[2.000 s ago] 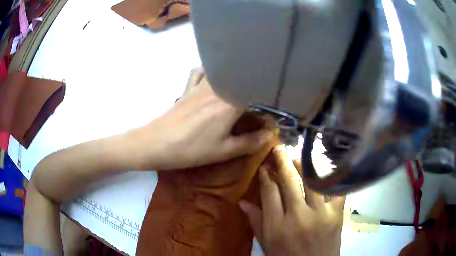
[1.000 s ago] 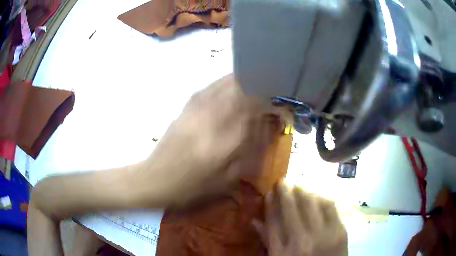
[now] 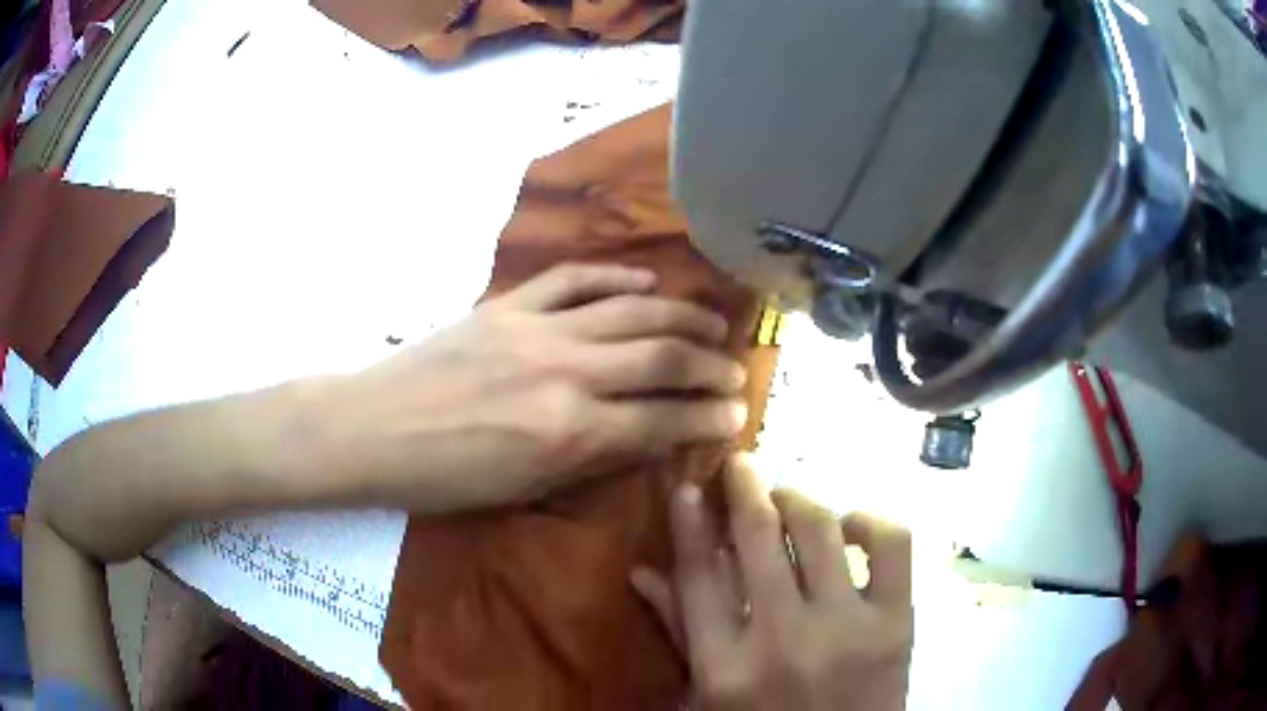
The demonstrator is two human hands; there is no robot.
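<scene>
A rust-brown cloth panel [image 3: 521, 597] lies wrinkled on the white tabletop, running from the near edge to beyond the needle area. My left hand [image 3: 584, 389] lies flat across it, fingers spread, fingertips near its right edge. My right hand [image 3: 792, 597] is lower right, fingertips on the cloth's right edge just below the left fingertips. The cloth edge passes beside a yellow piece [image 3: 770, 325] under the pale grey sewing machine head [image 3: 820, 125]. The needle and presser foot are not clearly visible.
A folded brown piece [image 3: 84, 264] lies at the left table edge. Ruffled brown cloth [image 3: 514, 21] lies beyond the work. Red-handled snips [image 3: 1112, 431], a thin dark rod [image 3: 1084, 590] and a brown heap [image 3: 1195, 625] are at the right. A printed scale [image 3: 285, 570] runs along the near edge.
The cloth now extends flat beyond my left hand, where bare table showed. My left hand has flattened with its fingers spread. My right fingertips have moved slightly up along the edge. The view has shifted somewhat.
</scene>
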